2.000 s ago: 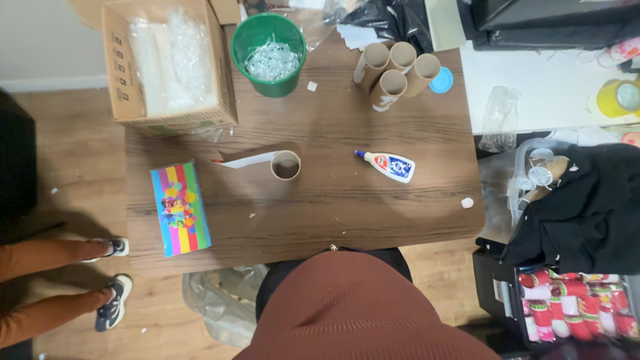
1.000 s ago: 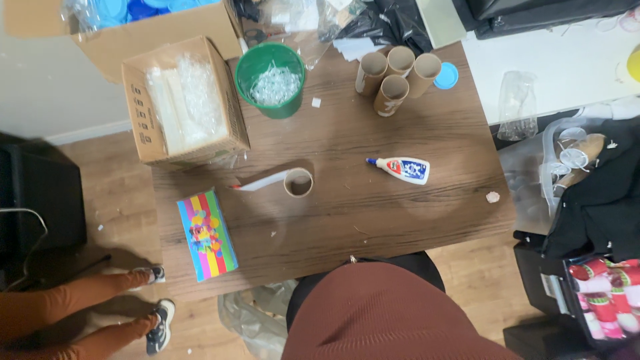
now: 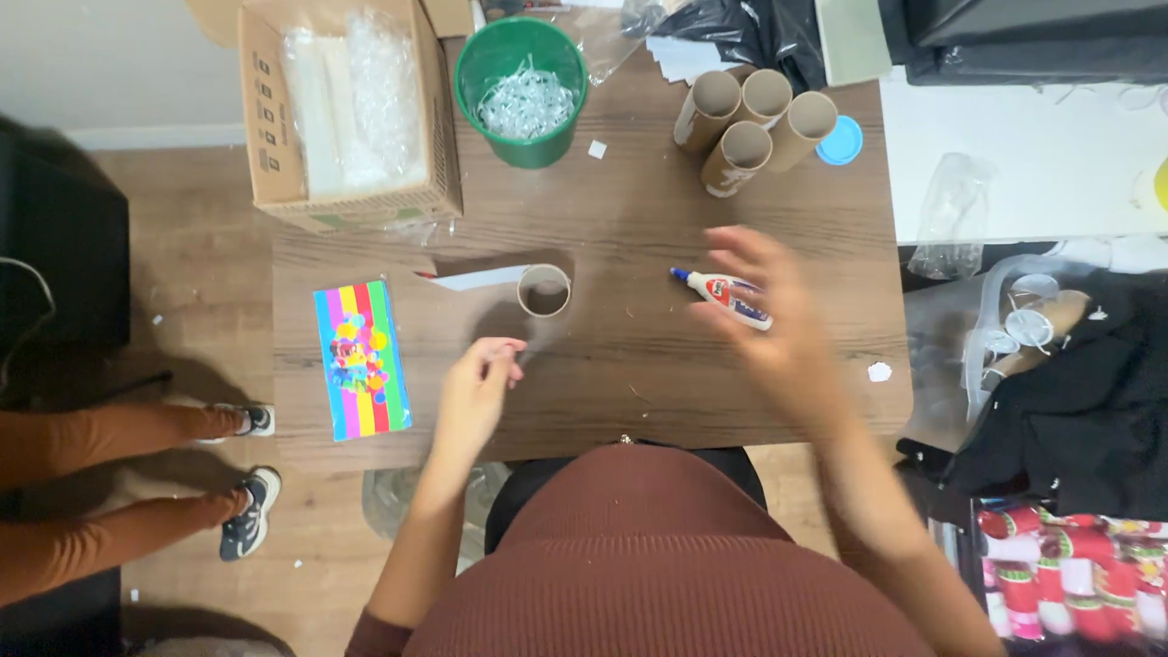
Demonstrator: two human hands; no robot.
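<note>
My right hand (image 3: 766, 319), blurred, hovers with fingers spread over a white glue bottle with a blue cap (image 3: 730, 297), which lies on the wooden table; whether they touch, I cannot tell. My left hand (image 3: 484, 383) is near the table's front edge, fingers curled loosely, with nothing seen in it. Just above it stands a cardboard tube (image 3: 545, 291) with a white paper strip (image 3: 481, 278) reaching left from it. A striped, colorful flat packet (image 3: 364, 359) lies to the left of my left hand.
A green bin of paper shreds (image 3: 522, 146), an open cardboard box (image 3: 356, 210) and several cardboard tubes (image 3: 737, 151) stand toward the back. A blue lid (image 3: 839, 140) lies beside the tubes. Another person's legs (image 3: 119, 438) are at the left.
Both my hands have come into view over the table, the right one at the glue bottle. The tube, strip and packet appear unmoved.
</note>
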